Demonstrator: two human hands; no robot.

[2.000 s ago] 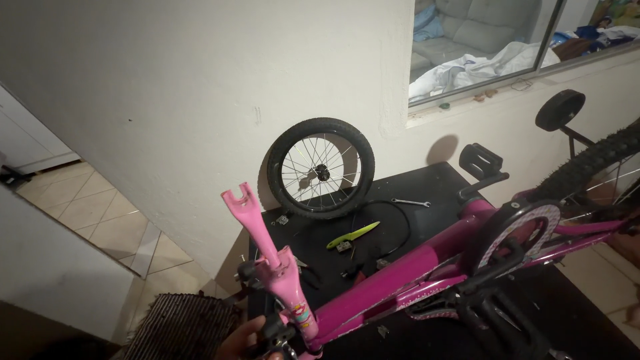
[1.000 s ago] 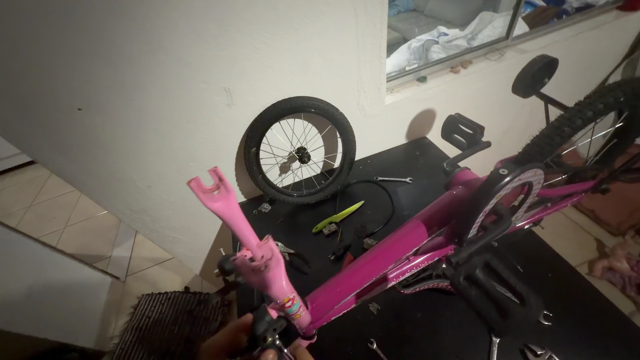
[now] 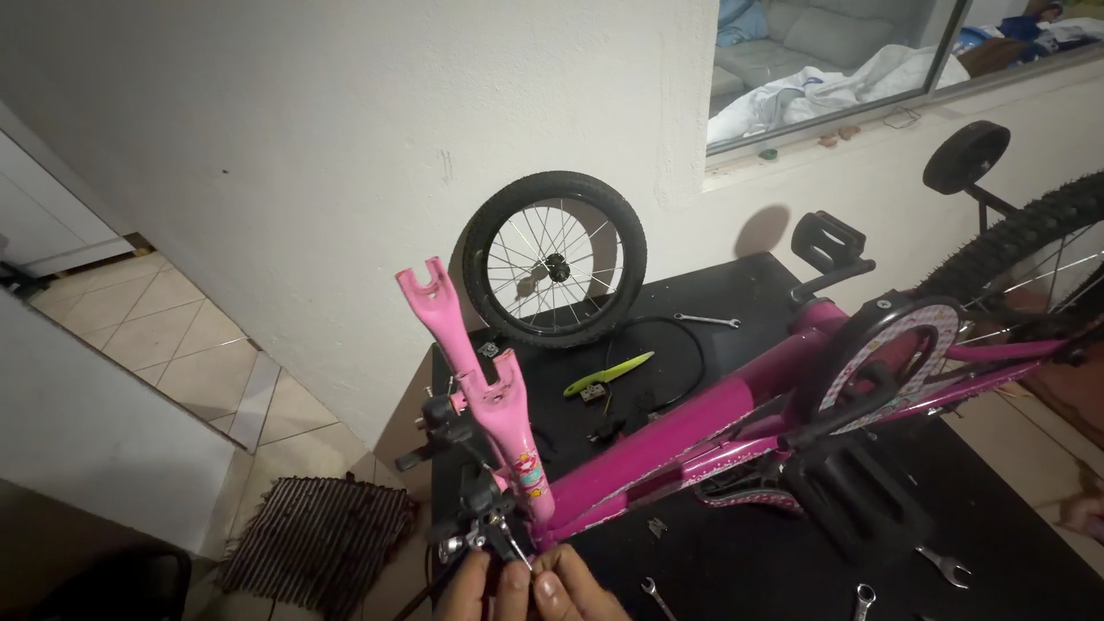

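Observation:
A pink bicycle frame (image 3: 690, 423) lies upside down on a black table, its pink fork (image 3: 509, 414) pointing up without a wheel. At the bottom centre, my left hand (image 3: 483, 586) touches the black and silver brake parts (image 3: 487, 522) beside the fork. My right hand (image 3: 573, 586) is close against it, thumb and finger pinching a thin metal piece, perhaps a cable end. The exact grip of the left fingers is partly hidden. A loose wheel with a black tyre (image 3: 556, 338) leans on the wall behind the fork.
On the black table (image 3: 742, 280) lie a green knife (image 3: 608, 373), a black cable (image 3: 703, 362) and several wrenches, one a combination wrench (image 3: 707, 320). A pedal (image 3: 828, 241), a training wheel (image 3: 966, 157) and the rear tyre (image 3: 1018, 224) jut up at the right. A striped rug (image 3: 319, 543) lies on the floor.
Both my hands now show together at the brake parts; one second ago only one hand showed clearly there. The bicycle and loose wheel keep their places.

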